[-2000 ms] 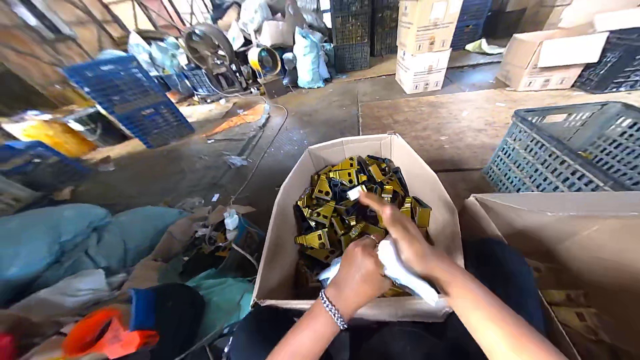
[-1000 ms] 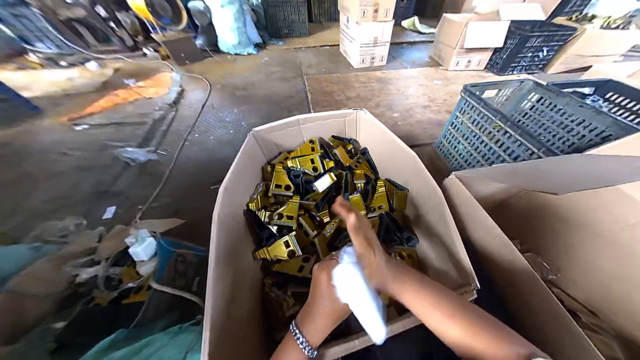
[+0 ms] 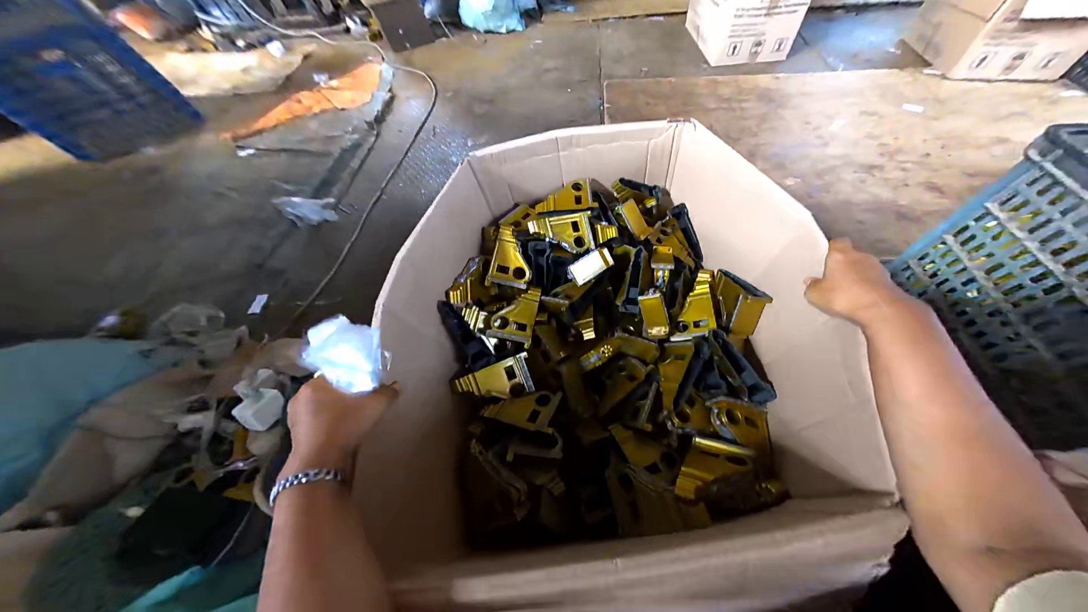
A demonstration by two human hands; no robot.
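Observation:
A cardboard box (image 3: 748, 187) stands open before me, heaped with yellow and black metal-and-plastic parts (image 3: 518, 319). My left hand (image 3: 336, 416), with a chain bracelet at its wrist, is closed on a crumpled piece of clear-white plastic (image 3: 344, 353) beside the box's left wall. Its fingertips meet that wall's edge. On the opposite side, my right hand (image 3: 854, 285) grips the upper edge of the right wall. A small white block (image 3: 590, 266) lies on top of the heap.
To the right is a grey-blue plastic crate (image 3: 1011, 255). Cartons (image 3: 748, 30) stand on the floor behind. A blue crate (image 3: 85, 76) is at the upper left, a cable (image 3: 425, 119) crosses the floor, and scraps and teal fabric (image 3: 76, 408) lie at left.
My hands were together over the near part of the box with the white plastic. They have parted to its two sides, the left keeping the plastic, the right now holding the box edge.

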